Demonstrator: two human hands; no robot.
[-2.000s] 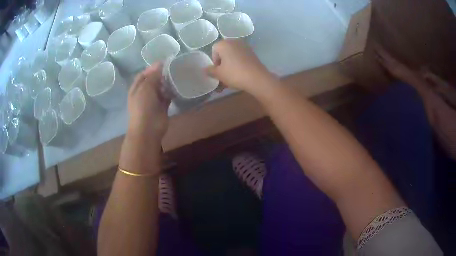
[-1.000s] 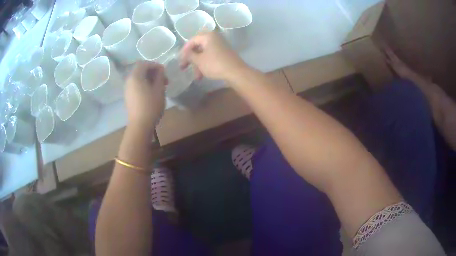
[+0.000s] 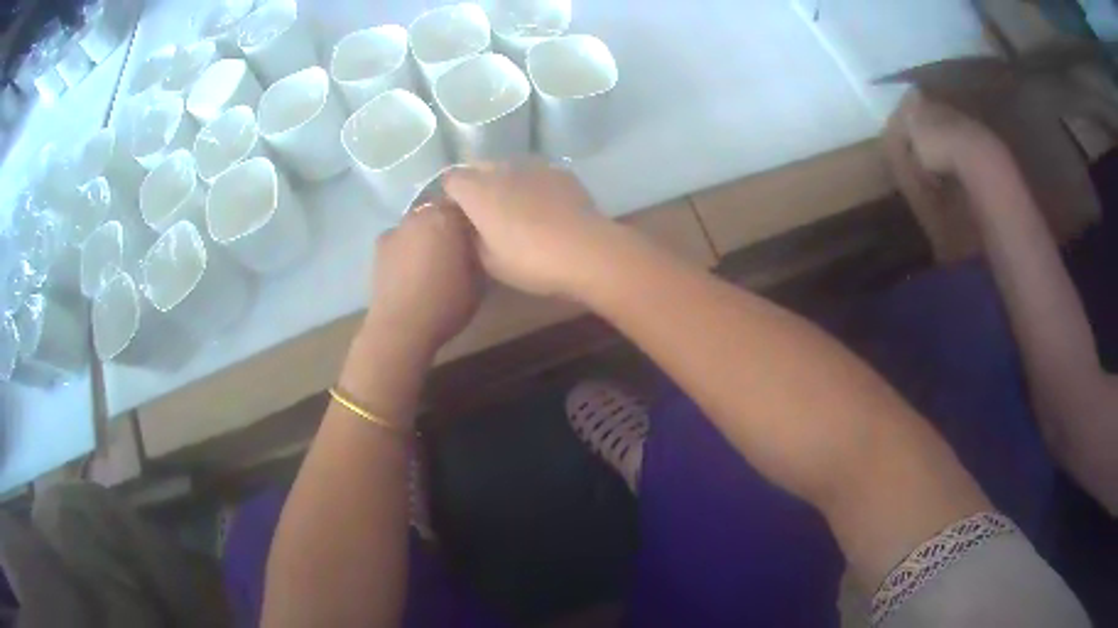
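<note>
A white cup (image 3: 428, 193) is at the table's near edge, mostly hidden behind my hands. Only part of its rim and mouth shows. My left hand (image 3: 429, 264) is closed at its near left side. My right hand (image 3: 521, 221) lies against my left hand, over the cup's right side, with fingers curled; what they grip is hidden. Beyond my hands, several white cups stand mouth up in close groups, one of them just behind (image 3: 392, 133). Shiny clear film shows around cups at the left.
Brown cardboard (image 3: 785, 196) runs along the edge of the white table (image 3: 699, 92). At the right, another person's hand (image 3: 944, 135) is at a brown carton (image 3: 1030, 160). My knees and patterned shoes show below the table.
My hands were apart around the cup and are now together over its near side. The neighbouring person's hand has moved up onto the cardboard at the right, and the carton has shifted.
</note>
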